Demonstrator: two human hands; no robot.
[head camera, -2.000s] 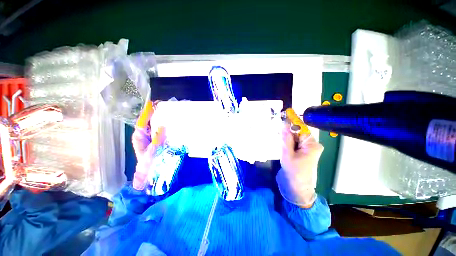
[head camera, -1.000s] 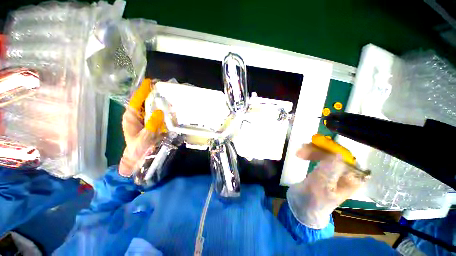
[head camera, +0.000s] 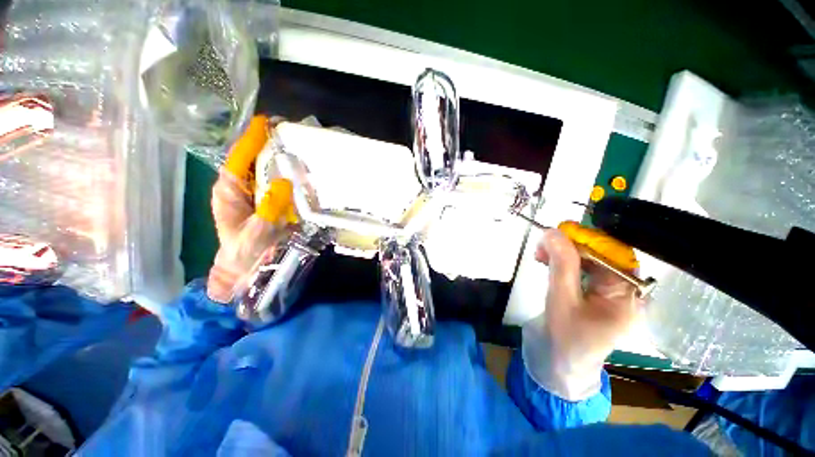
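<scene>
The chrome balloon-shaped lamp (head camera: 407, 290) lies on a bright white pad (head camera: 351, 174) over a black panel. My left hand (head camera: 246, 210), in a clear glove with orange finger cots, grips the pad and lamp at their left end. My right hand (head camera: 581, 303), gloved with an orange cot, holds a thin metal tool (head camera: 612, 266) between its fingers. The tool's fine tip points left and reaches the small fitting (head camera: 521, 198) at the lamp's right end; contact is unclear. The black electric screwdriver (head camera: 697, 245) hangs just right of and above my right hand.
Small orange discs (head camera: 597, 193) lie on the green mat (head camera: 572, 54). A white foam slab (head camera: 681, 134) and clear packaging (head camera: 777, 170) are at right. A crumpled clear bag (head camera: 201, 80) and more packaging (head camera: 71, 161) are at left. Part of another lit lamp (head camera: 27, 253) shows far left.
The screwdriver has left the lamp's right end. My right hand pulled away rightward, then came back left with the thin tool's tip at the fitting. The lamp's glow looks dimmer than two seconds ago.
</scene>
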